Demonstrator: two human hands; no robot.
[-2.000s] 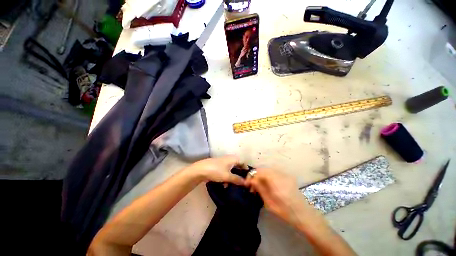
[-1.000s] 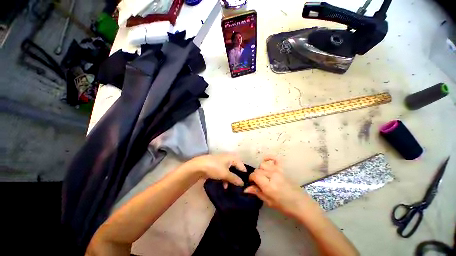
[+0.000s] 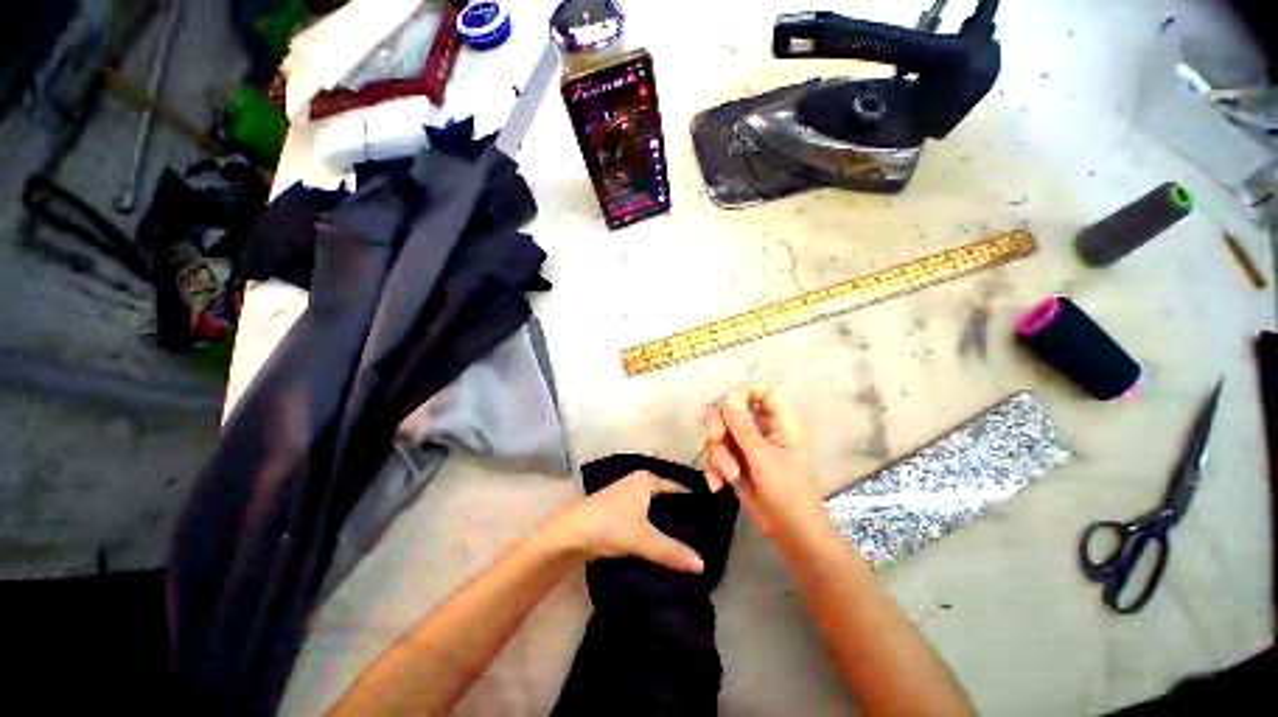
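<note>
A black cloth tube (image 3: 648,630), perhaps a sleeve or trouser leg, runs up from the bottom edge to its open end on the table. My left hand (image 3: 624,525) lies on the cloth near that end, thumb and fingers holding it. My right hand (image 3: 757,448) is raised just beyond the right corner of the cloth end, with its fingertips pinched together. A thin dark line, perhaps thread or a needle, shows between these fingertips and the cloth. What exactly the fingertips pinch is too small to tell.
A speckled silver slab (image 3: 953,476) lies right of my right hand, with black shears (image 3: 1156,518) beyond. A yellow ruler (image 3: 827,303), two thread cones (image 3: 1076,347), an iron (image 3: 855,126) and a propped phone (image 3: 617,140) stand farther back. Dark garments (image 3: 351,364) are heaped left.
Both hands were together at the cloth end. My right hand has moved off it, up and right; my left hand now lies flatter on the cloth. The camera view has shifted slightly.
</note>
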